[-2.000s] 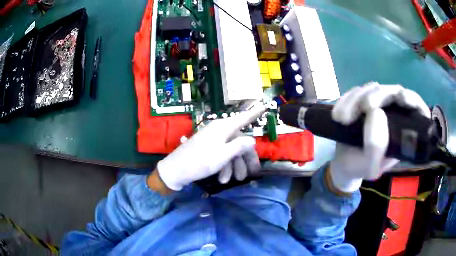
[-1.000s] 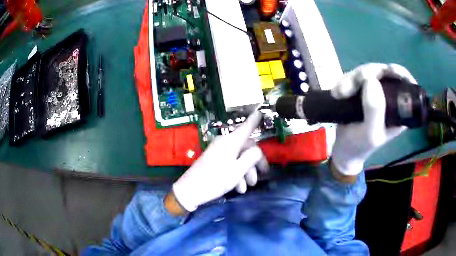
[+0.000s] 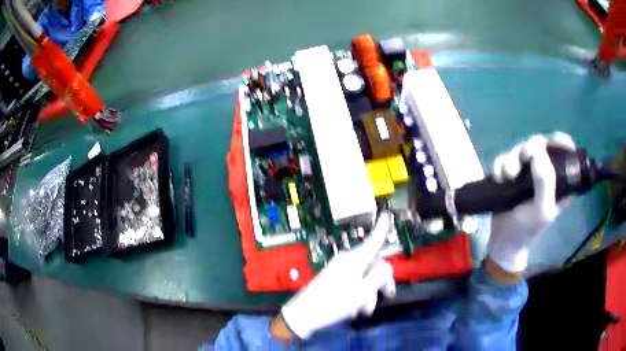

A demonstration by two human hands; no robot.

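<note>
The green circuit board (image 3: pixel 316 164) lies on a red pad (image 3: pixel 274 271). It carries two long white heatsinks, a brown transformer, yellow blocks and orange coils. My right hand (image 3: pixel 532 199), in a white glove, is closed around the black electric screwdriver (image 3: pixel 480 195). The tool lies nearly level, its front end low over the board's near edge; its bit cannot be made out. My left hand (image 3: pixel 346 284), gloved in white, points its index finger at the near edge beside the tool's front end, other fingers loosely curled. Whether it holds something small cannot be told.
An open black parts box (image 3: pixel 141 199) with silvery pieces stands at left, a crinkled clear bag (image 3: pixel 44 206) beside it. A thin black tool (image 3: pixel 188 199) lies right of the box. Orange-sleeved cables (image 3: pixel 68 82) and another person's blue sleeve (image 3: pixel 62 24) are at the upper left.
The view has shifted, so the board sits lower and further right and its far end shows. My left finger and the screwdriver stay at the board's near edge.
</note>
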